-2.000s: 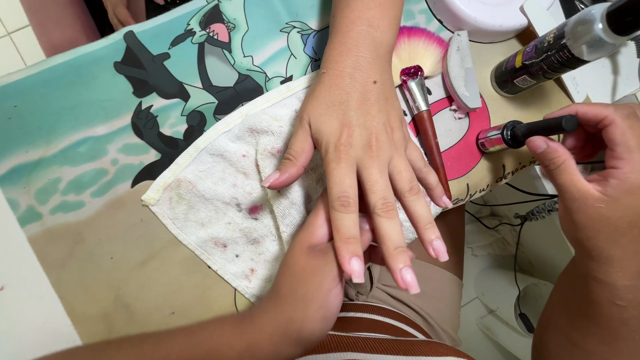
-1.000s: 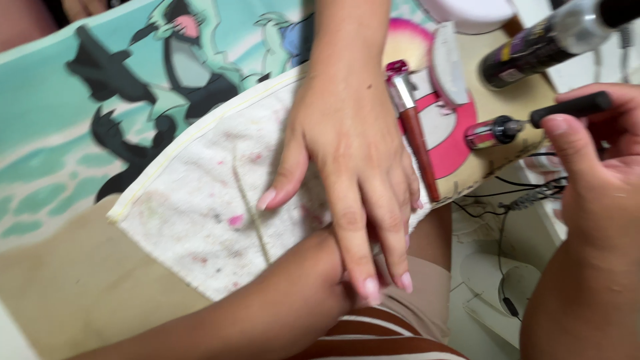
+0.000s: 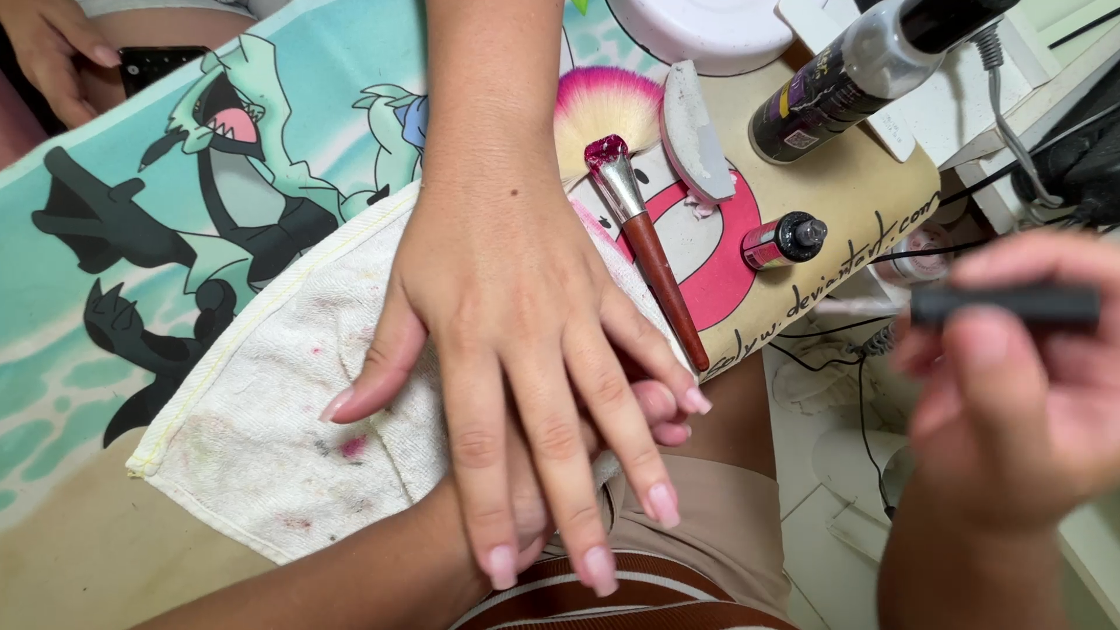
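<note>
Another person's hand (image 3: pixel 516 289) lies palm down, fingers spread, over a stained white towel (image 3: pixel 289 437). My left hand (image 3: pixel 525 499) is beneath it, mostly hidden, with fingertips showing by the person's little finger; it supports and touches that hand. At the right, my right hand (image 3: pixel 1015 376) holds the black cap (image 3: pixel 1006 306) of a nail polish brush, its blurred bristle end (image 3: pixel 853 307) pointing left. The small nail polish bottle (image 3: pixel 774 243) stands uncapped on the printed mat, left of and above my right hand.
A wooden-handled brush (image 3: pixel 661 280), a fan-shaped pink and cream brush head (image 3: pixel 608 109) and a grey nail file or buffer (image 3: pixel 696 136) lie beside the person's hand. A larger dark-labelled bottle (image 3: pixel 831 87) stands behind. Cables (image 3: pixel 862 420) hang past the mat's right edge. Another hand rests near a phone (image 3: pixel 157 66).
The brush cap, at the bottle's neck two seconds ago, has come out and moved right in my right hand. The bottle is now uncapped.
</note>
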